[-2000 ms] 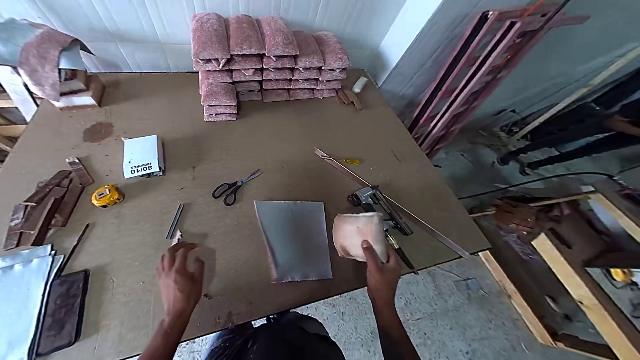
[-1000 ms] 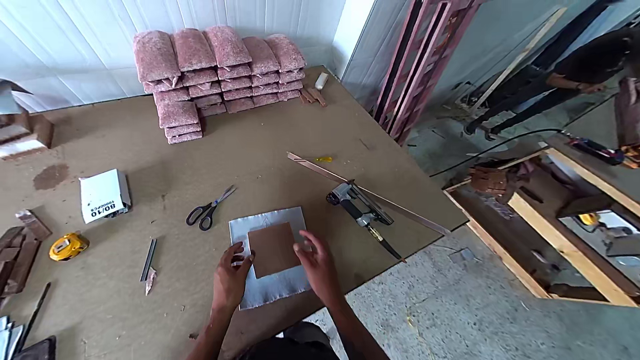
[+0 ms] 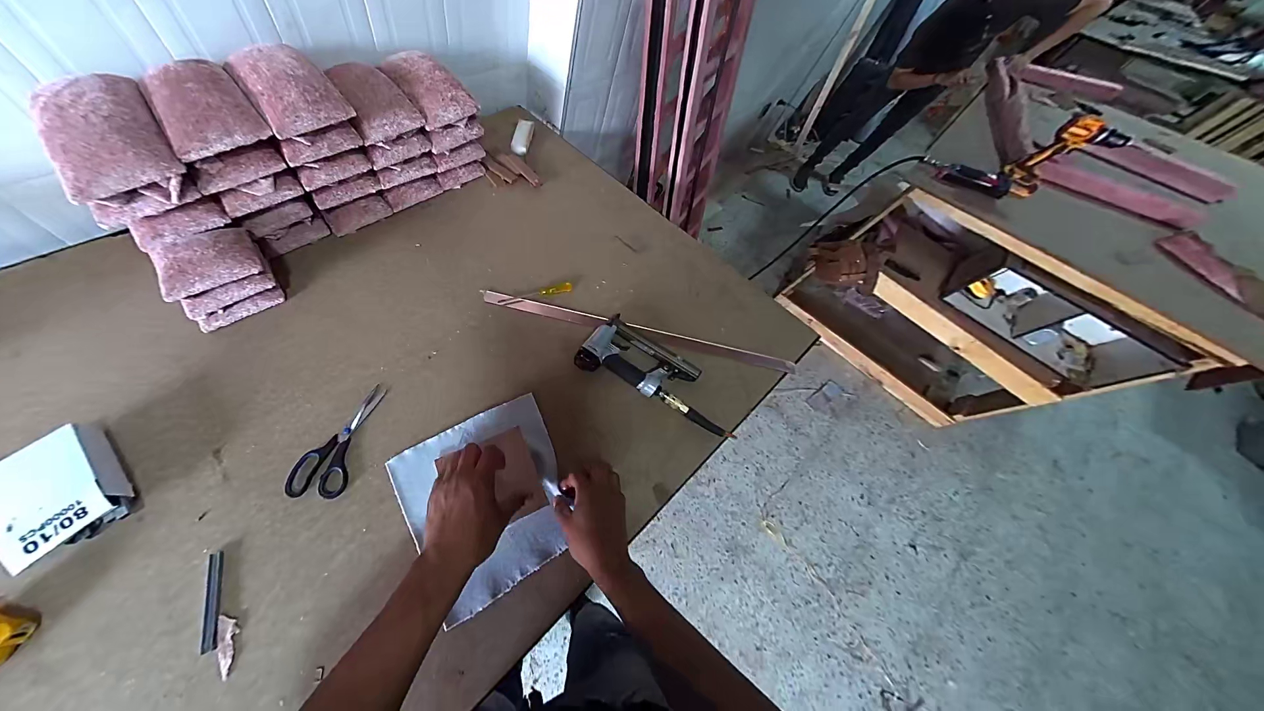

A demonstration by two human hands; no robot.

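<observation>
A light grey fabric sheet [image 3: 494,568] lies on the brown table near its front edge, with a smaller brown square panel [image 3: 518,469] on top of it. My left hand [image 3: 469,504] presses on the panel, fingers bent and spread over its left part. At the sheet's right edge, my right hand [image 3: 592,513] pinches the fabric, which is lifted and folded toward the panel. Scissors with dark handles [image 3: 334,449] lie to the left of the sheet. A pneumatic stapler [image 3: 637,365] with its hose fitting rests beyond my right hand.
Stacked pink fabric pads [image 3: 276,148] stand by the wall. A yellow-handled screwdriver [image 3: 556,289] and a long thin strip [image 3: 731,354] lie past the stapler. At left are a white box [image 3: 59,494], metal staple strips [image 3: 211,602] and a yellow tape measure [image 3: 15,630]. A co-worker [image 3: 948,59] stands at another table.
My right hand has moved from the panel's right side to the sheet's edge and now lifts it. Two seconds ago the sheet lay bare and my right hand held a pale piece beside it.
</observation>
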